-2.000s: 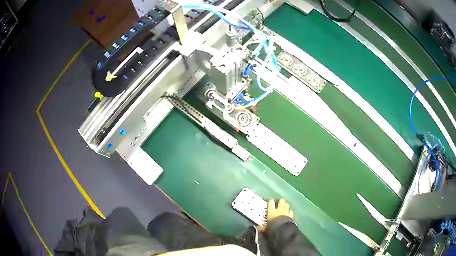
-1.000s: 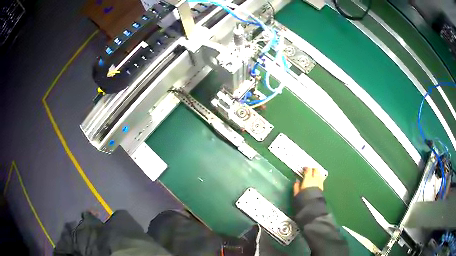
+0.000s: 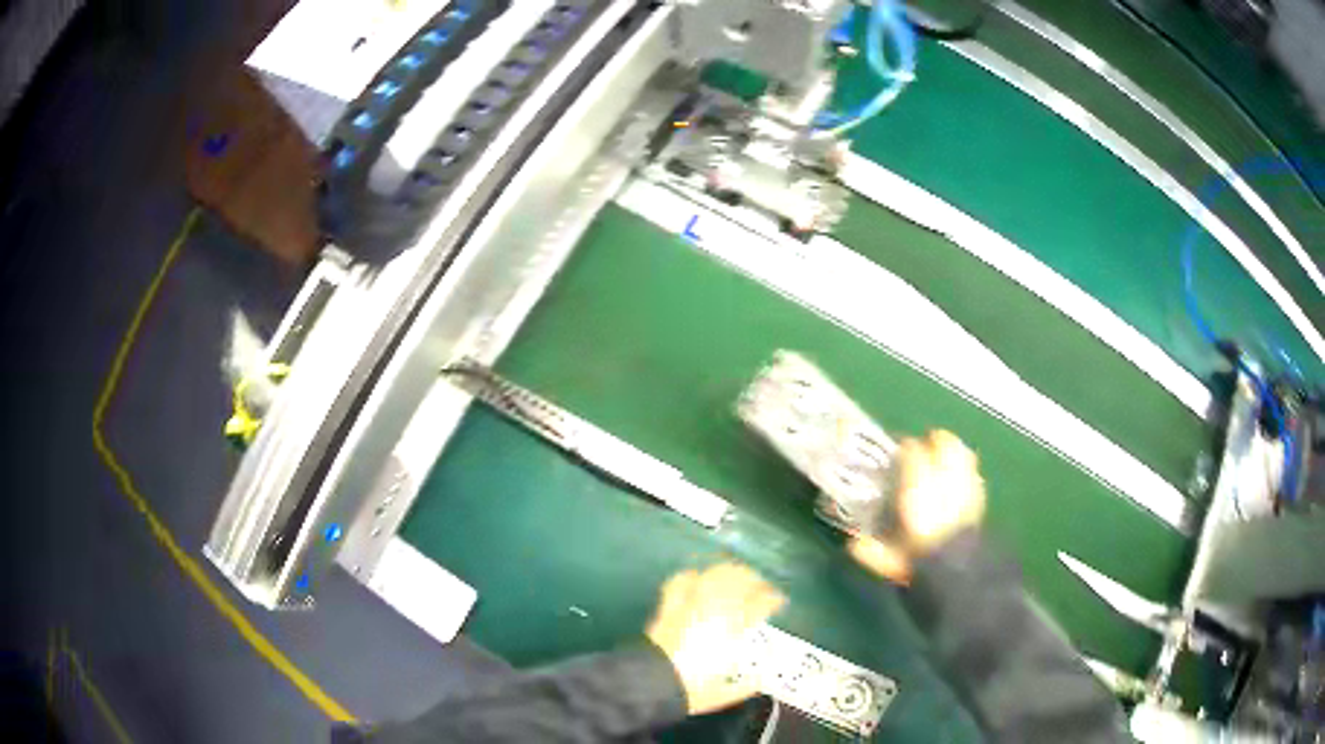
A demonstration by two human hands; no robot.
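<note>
A silver-grey plate [image 3: 828, 683] with ring marks lies at the bottom centre of the green bench. My left hand [image 3: 712, 635] is over its left end and covers that part; blur hides whether the fingers grip it. My right hand [image 3: 933, 494] holds the lower right end of a second oblong pale plate [image 3: 814, 425] over the green belt. That plate is blurred, with faint round marks; whether it touches the belt is unclear.
A gantry rail [image 3: 392, 334] runs along the left, with its machine head [image 3: 770, 175] at the top centre. A metal strip with a cable chain [image 3: 581, 443] lies between belt and bench. White strips [image 3: 901, 320] cross the belt. Another machine frame [image 3: 1235, 494] stands at right.
My left hand has come into view over the bench plate. My right hand is still at a plate on the belt. The machine head has moved away towards the far side; the view has also shifted.
</note>
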